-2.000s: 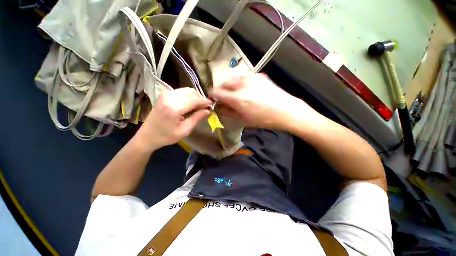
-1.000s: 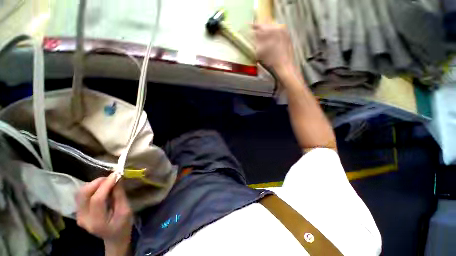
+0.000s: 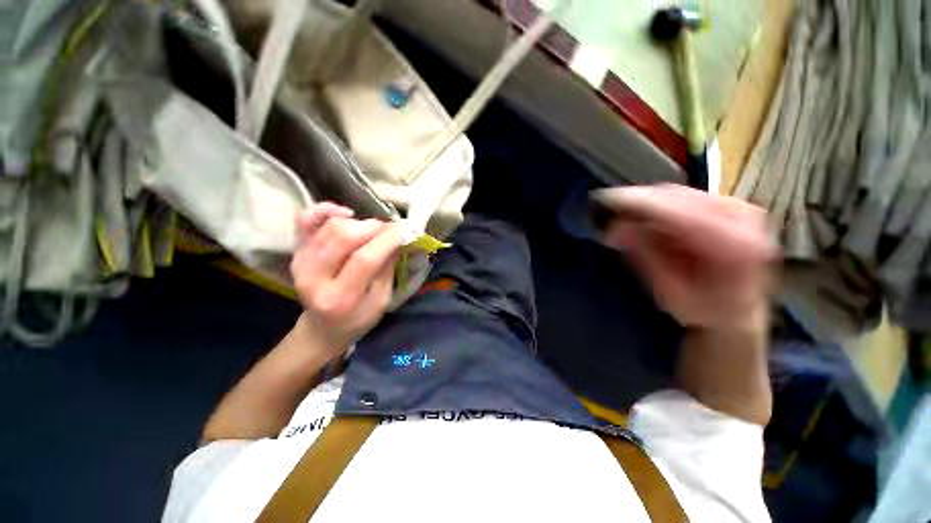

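Observation:
The beige handbag [image 3: 368, 97] rests in front of me with its mouth open, a dark zipper line inside and a blue spot on the inner panel. My left hand [image 3: 352, 260] pinches its seam end, where a short yellow binding tip [image 3: 431, 244] sticks out to the right. My right hand [image 3: 689, 250] is raised right of the bag, apart from it and motion-blurred. A small dark tool [image 3: 602, 212] shows at its fingertips; it looks like thread snips, but the blur hides its shape.
A hammer [image 3: 690, 87] lies on the red-edged workbench [image 3: 638, 107]. Grey-beige bag parts [image 3: 832, 133] hang in rows at the right. More beige bags with yellow edges [image 3: 61, 204] are piled at the left. Long bag straps rise over the bag mouth.
My right hand left the seam end, reached to the bench beside the hammer, and is now back nearer the bag with a small dark tool. My left hand has kept its pinch.

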